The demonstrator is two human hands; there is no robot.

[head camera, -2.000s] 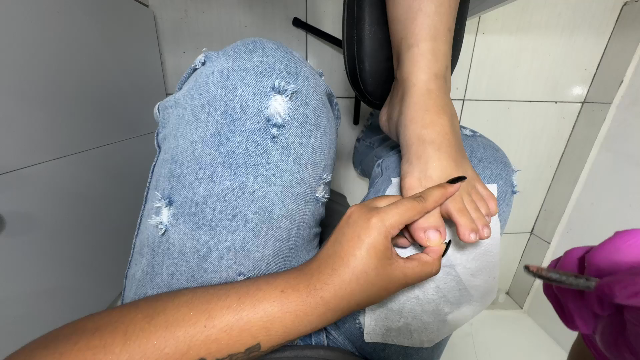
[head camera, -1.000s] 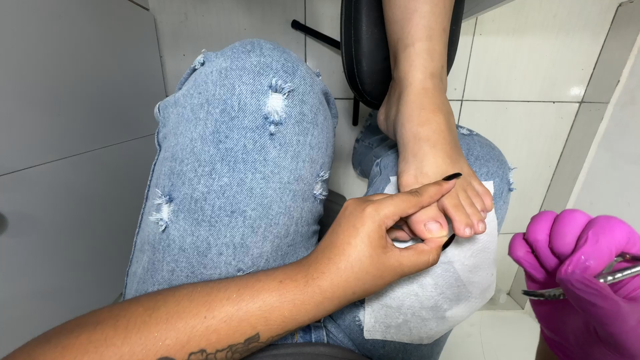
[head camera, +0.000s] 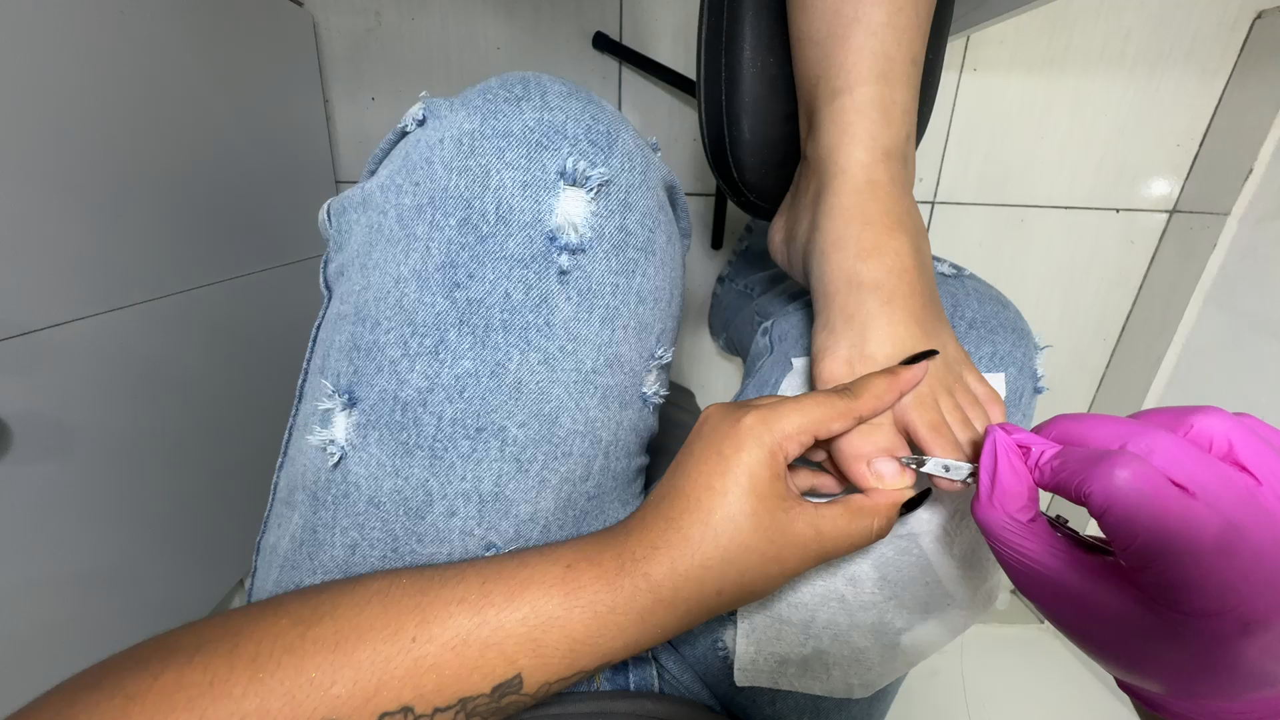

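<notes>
My bare left hand (head camera: 790,475) holds the big toe of another person's bare foot (head camera: 870,270), with a thumb or finger on either side of it. In my right hand (head camera: 1140,540), gloved in magenta, is a metal cuticle nipper (head camera: 942,468); its tip is at the edge of the big toenail (head camera: 890,472). The gloved fingers cover most of its handles. Under the foot a white paper or cloth sheet (head camera: 860,620) lies over my knee in ripped jeans.
A black padded footrest (head camera: 745,110) supports the leg near the heel. My other denim-covered knee (head camera: 500,300) is at the left centre. Grey panels (head camera: 150,180) stand at the left, and a pale tiled floor (head camera: 1060,120) lies below.
My gloved right hand has moved left from the right edge, bringing the nipper to the big toe. My left hand stays at the toe.
</notes>
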